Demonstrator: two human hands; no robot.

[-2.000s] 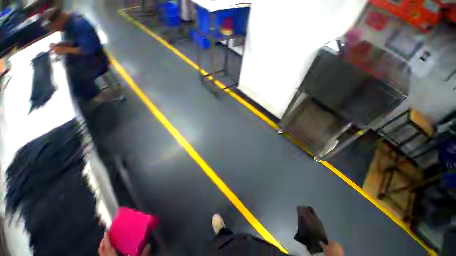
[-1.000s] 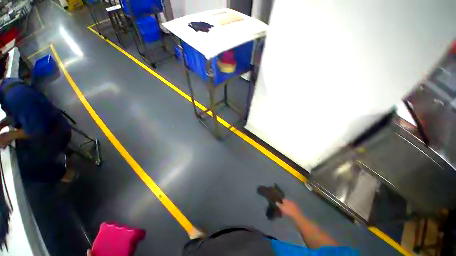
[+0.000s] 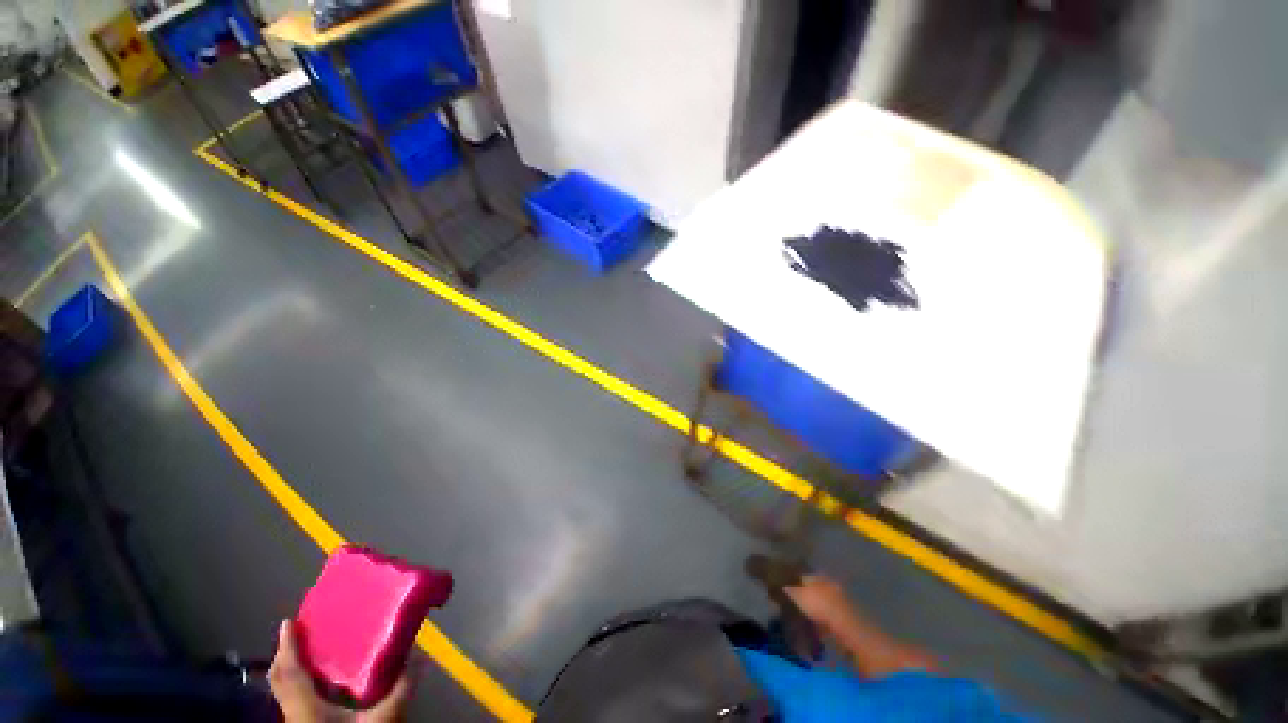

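Observation:
A glossy pink block or pouch (image 3: 365,622) is at the lower left of the head view. My left hand (image 3: 332,688) holds it from below, fingers on both sides; the hand is partly cut off by the bottom edge. My right hand (image 3: 819,605) is low, right of centre, closed on a dark limp item (image 3: 781,576) that hangs over the floor; it is blurred and its shape is unclear. A flat heap of small black pieces (image 3: 855,266) lies on the white-topped table (image 3: 975,403) at the right, away from both hands.
A blue crate (image 3: 586,219) stands on the floor by the wall, another (image 3: 81,328) at the far left. A blue-sided table (image 3: 403,64) stands at the upper left. Yellow lane lines (image 3: 565,360) cross the grey floor. Dark, blurred shapes fill the lower left edge.
The view has moved along the aisle and the white table is now much closer. The seated worker and long bench have mostly left the view. Both hands still hold their items.

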